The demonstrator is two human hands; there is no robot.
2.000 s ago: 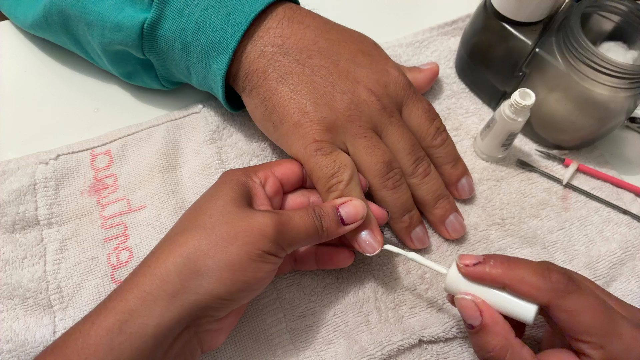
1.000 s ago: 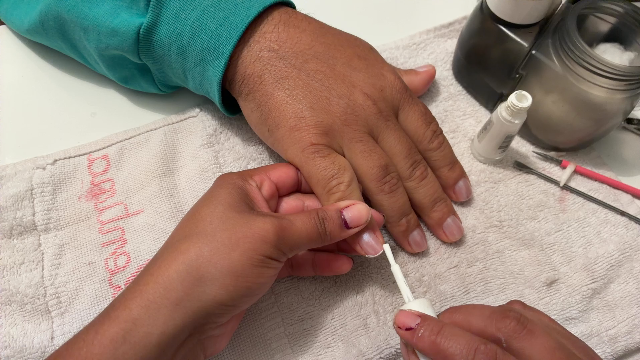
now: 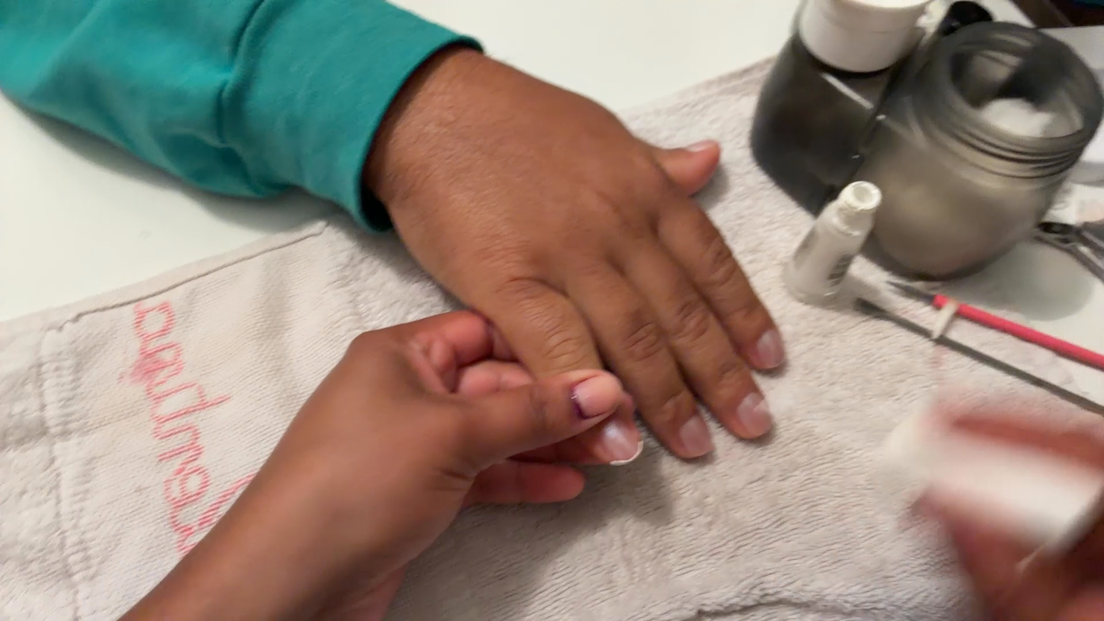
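Note:
My left hand (image 3: 431, 423) grips the little finger of another person's hand (image 3: 552, 198), which lies palm down with a teal sleeve (image 3: 285, 95) at its wrist. That finger's nail (image 3: 620, 442) shows a thin white line along its tip; the other nails in view look pale pink. At the lower right, my right hand (image 3: 1009, 535) holds the white cap (image 3: 1009, 483) of a nail polish brush, both strongly blurred; the bristles cannot be made out. An uncapped white polish bottle (image 3: 832, 246) stands beyond the person's fingertips.
A light towel (image 3: 690, 543) with pink stitched writing lies under the hands on a white table (image 3: 78, 216). At the upper right stand a dark container with a white lid (image 3: 811, 112) and an open grey jar (image 3: 957, 198). A pink stick (image 3: 1026, 332) and a thin metal tool (image 3: 975, 349) lie near them.
My right hand has moved away from the little fingernail to the right with the brush cap. My left hand keeps its hold on the finger. The person's hand has stayed in place.

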